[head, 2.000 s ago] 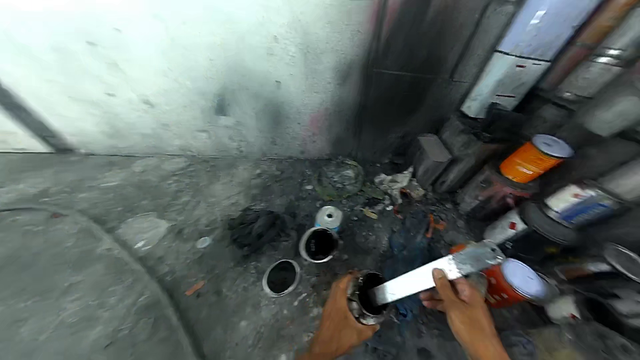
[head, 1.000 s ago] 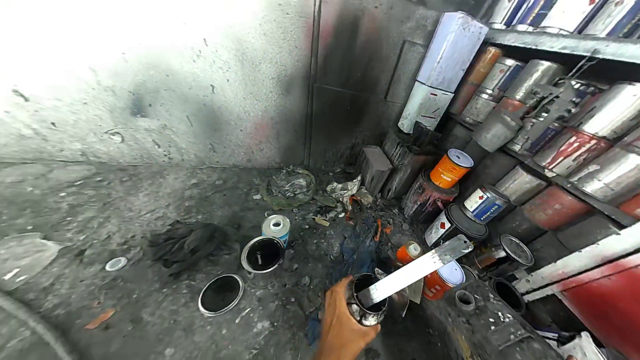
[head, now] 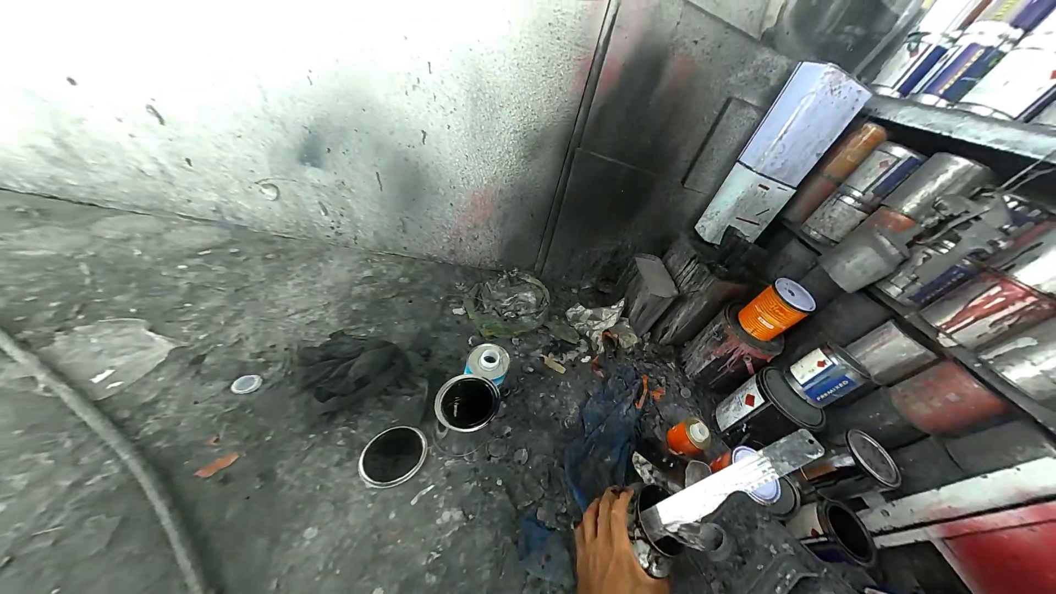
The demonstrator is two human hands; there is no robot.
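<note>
My left hand (head: 612, 544) holds a small open metal can (head: 652, 553), smeared with dark paint, near the bottom of the head view. A flat metal strip (head: 726, 487) leans in the can, its upper end pointing up to the right. My right hand is out of view. Left of my left hand, an open can of black paint (head: 467, 403) stands on the floor beside a round lid with a dark face (head: 393, 456). A small blue and white can (head: 488, 363) with a round cap stands just behind the paint can.
Shelves (head: 965, 124) full of paint cans line the right side. An orange can (head: 776, 309) sits on a stained tin. A small orange bottle (head: 688, 436) stands near the strip. A dark cloth (head: 351, 371) and a hose (head: 124, 454) lie on the floor at left.
My right hand has let go of the metal strip and left the view; the strip stays leaning in the can held by my left hand. The view has turned to the right.
</note>
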